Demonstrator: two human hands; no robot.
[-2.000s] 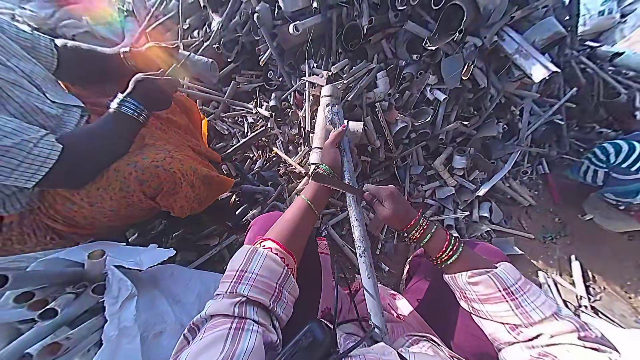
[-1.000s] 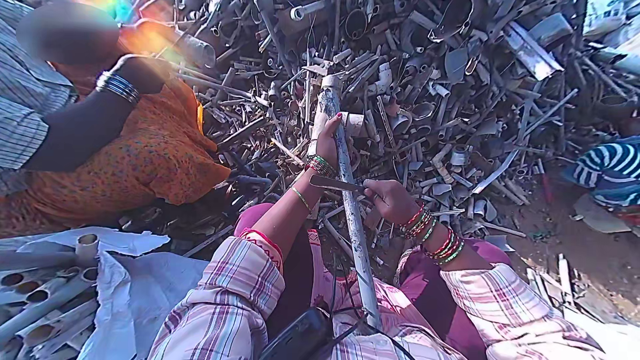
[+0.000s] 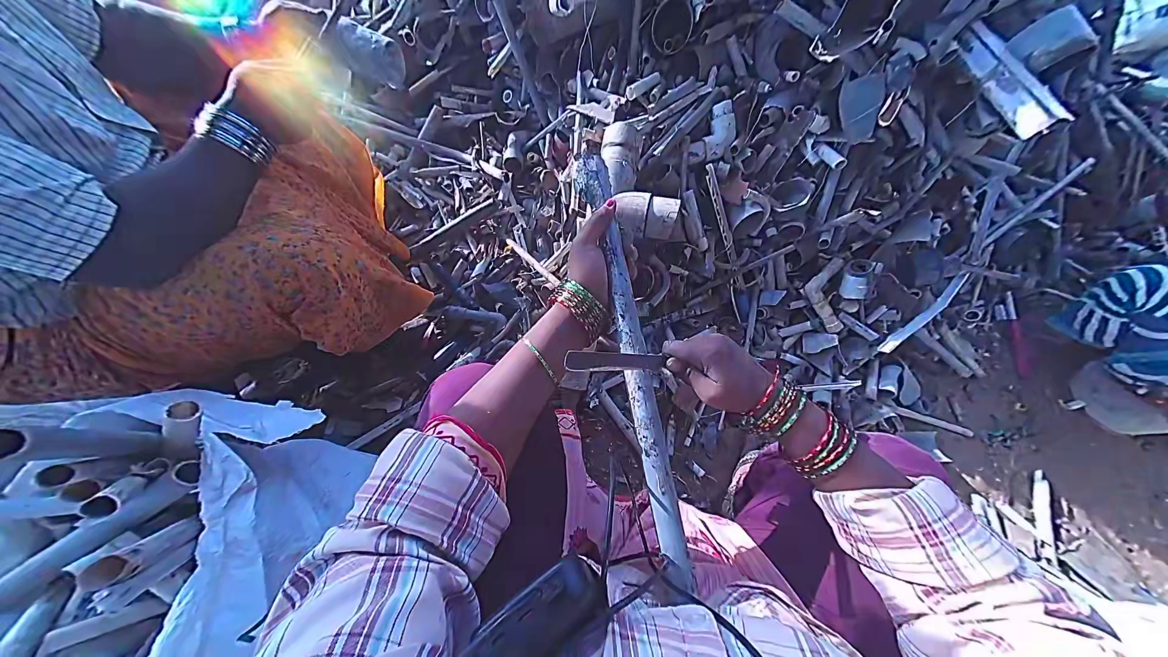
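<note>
A long, pale plastic pipe (image 3: 646, 411) with dark stains runs from my lap up to the scrap heap. My left hand (image 3: 590, 258) grips it near its upper end, thumb along the side, the fingers partly hidden. In my right hand (image 3: 721, 371) is a flat-bladed knife (image 3: 613, 360), its blade lying across the middle of the pipe and pointing left. A pipe elbow fitting (image 3: 646, 215) is beside my left thumb, and another fitting (image 3: 620, 155) shows just above it.
Broken pipes and fittings form a large heap (image 3: 803, 182) ahead. At lower left, cut pipes (image 3: 100, 511) lie by a white plastic sheet (image 3: 246, 511). Another person's bangled arm (image 3: 182, 205) is at upper left. Striped cloth (image 3: 1127, 310) lies at far right.
The pipe's upper end has turned, and the elbow fitting now shows beside my left thumb. The other person's arm at left has shifted. The knife stays in my right hand across the pipe.
</note>
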